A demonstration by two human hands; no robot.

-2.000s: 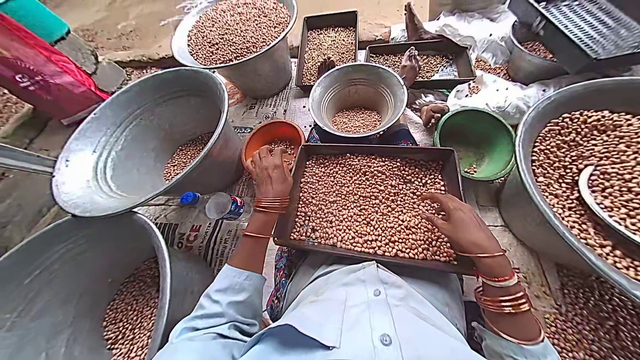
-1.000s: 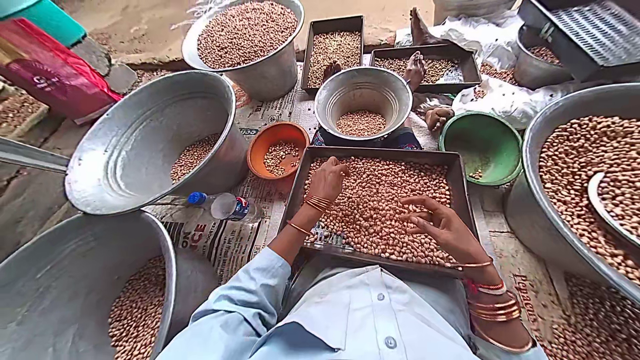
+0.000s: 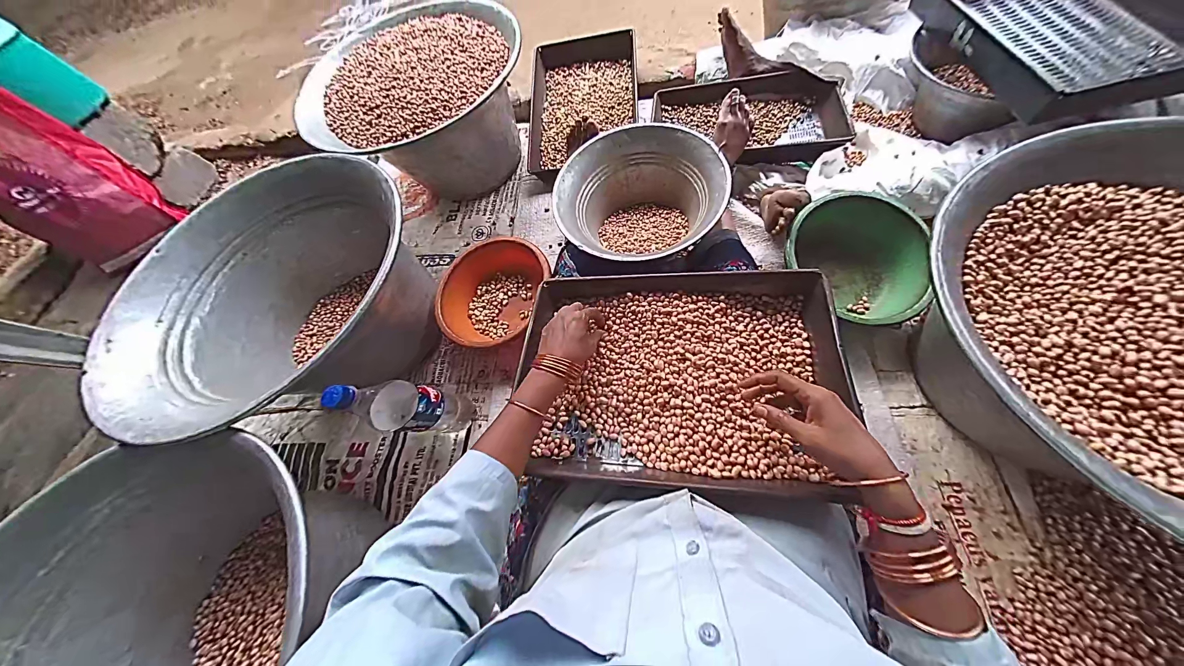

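Note:
A dark rectangular metal tray [image 3: 837,347] full of pinkish-brown nuts, perhaps peanut kernels [image 3: 684,379], rests before my body. My left hand [image 3: 572,335] is at the tray's left side with its fingers bent down at the nuts; whether it pinches any is hidden. Over the right part of the tray, my right hand [image 3: 807,418] has its fingers apart and curved just above or on the nuts, holding nothing visible. An orange bowl [image 3: 450,301] with some nuts stands beyond the tray's left corner. A green bowl [image 3: 902,245] with a few nuts is beyond its right corner.
Large aluminium tubs [image 3: 194,268] of nuts stand on the left, with another tub [image 3: 971,342] on the right. A plastic bottle [image 3: 407,405] lies left of the tray. Opposite, another person's hand [image 3: 733,128] is by a second tray [image 3: 837,129], behind an aluminium basin [image 3: 573,185].
My left hand has gone from over the orange bowl to the tray's left side. Bare tray floor now shows near the lower left corner. My right hand has stayed over the tray's right part.

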